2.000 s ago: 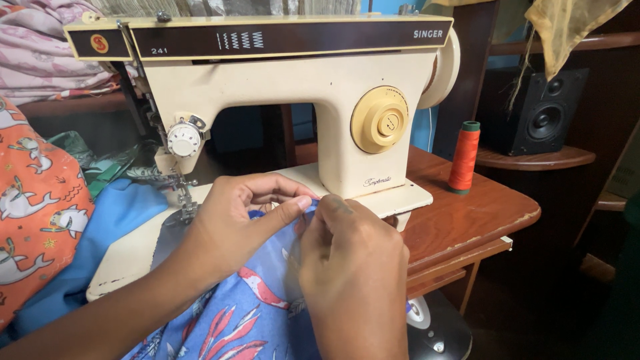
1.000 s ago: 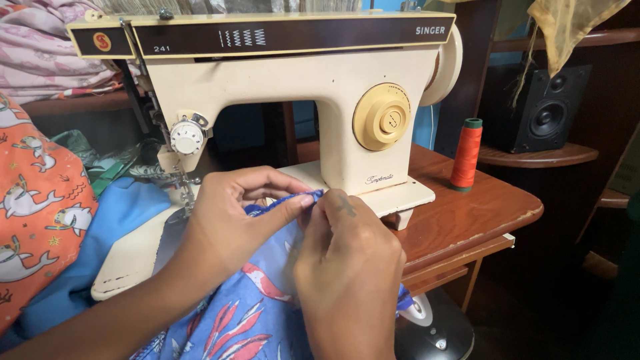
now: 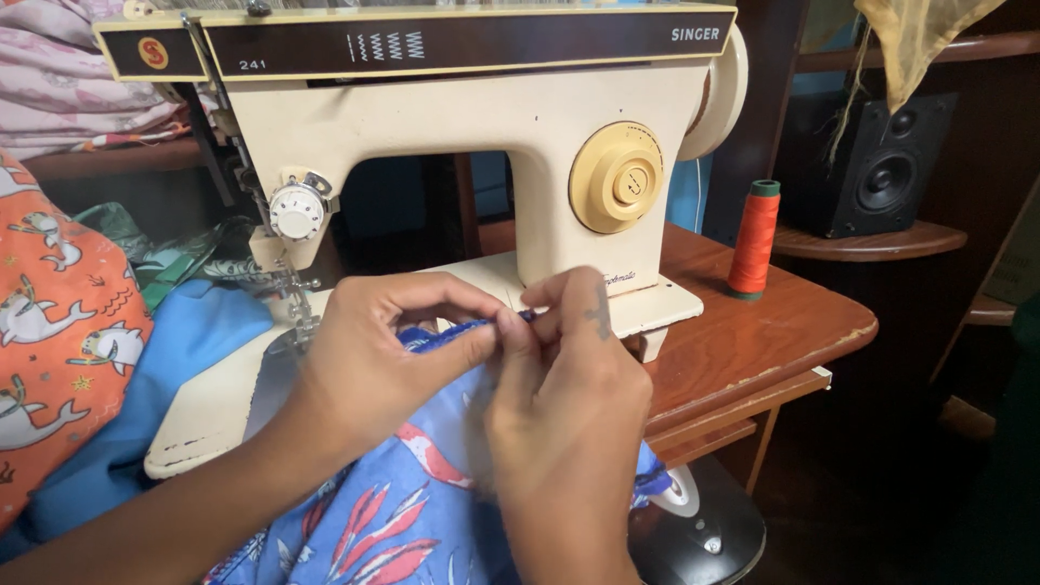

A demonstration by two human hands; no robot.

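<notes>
Blue printed fabric with red and white leaf shapes hangs below both hands, in front of the Singer sewing machine. My left hand pinches the dark blue edge of this fabric between thumb and fingers. Against its fingertips, my right hand grips the same edge; the exact fold between them is hidden. Left of my left hand are the presser foot and needle area, with no fabric seen under them. A cone of orange thread stands upright on the wooden table, right of the machine.
Orange fabric with a shark print and plain blue fabric lie at the left. Folded pink fabric is piled behind. A black speaker sits on a shelf at the right. Below the table is a black, rounded object.
Both hands remain together at the fabric edge. The right hand's fingers have shifted and its index finger is now raised higher and more bent.
</notes>
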